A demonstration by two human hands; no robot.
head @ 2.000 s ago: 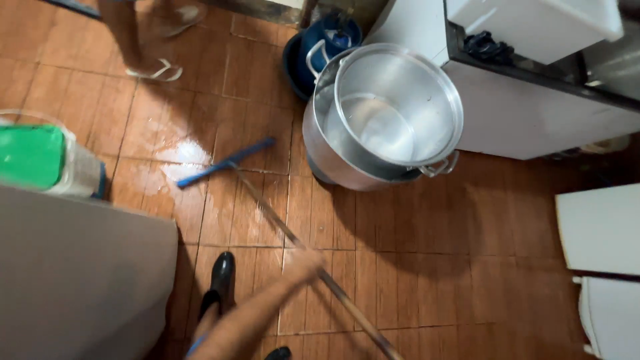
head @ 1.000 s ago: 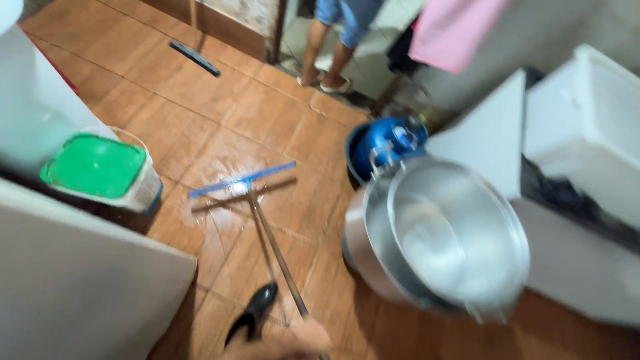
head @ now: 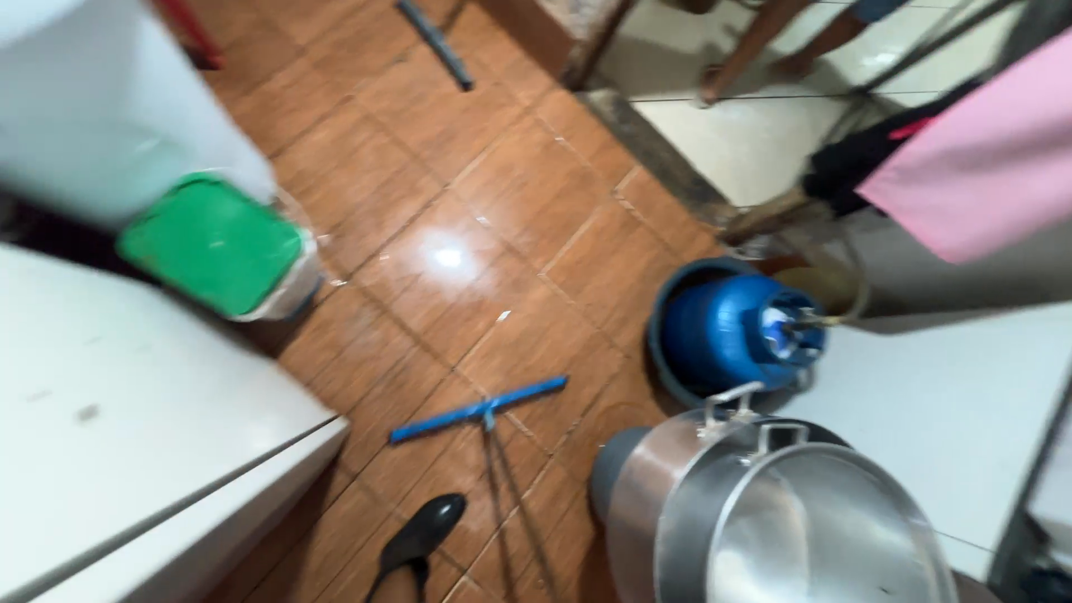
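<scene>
Neither of my hands shows in the head view now. A blue floor squeegee point(head: 479, 409) lies across the brown tiled floor at the lower centre, its thin handle running down out of the bottom edge. My foot in a black shoe point(head: 425, 523) is just left of that handle. Large nested aluminium pots point(head: 837, 519) stand to the right of the squeegee. Behind them a blue gas cylinder point(head: 712, 331) sits in a round dark tub point(head: 657, 335). A second, dark squeegee point(head: 435, 46) rests on the tiles at the top.
A bucket with a green lid point(head: 213, 243) stands left, beside a white cabinet or appliance point(head: 151, 402). A raised door sill point(head: 662, 159) borders a pale floor where another person's legs point(head: 766, 50) show. Pink cloth point(head: 980, 151) hangs at right, above a white surface point(head: 930, 377).
A hand and forearm on the squeegee's handle, seen earlier, are out of view. The view has swung toward the doorway. The other person's legs have shifted in the doorway area.
</scene>
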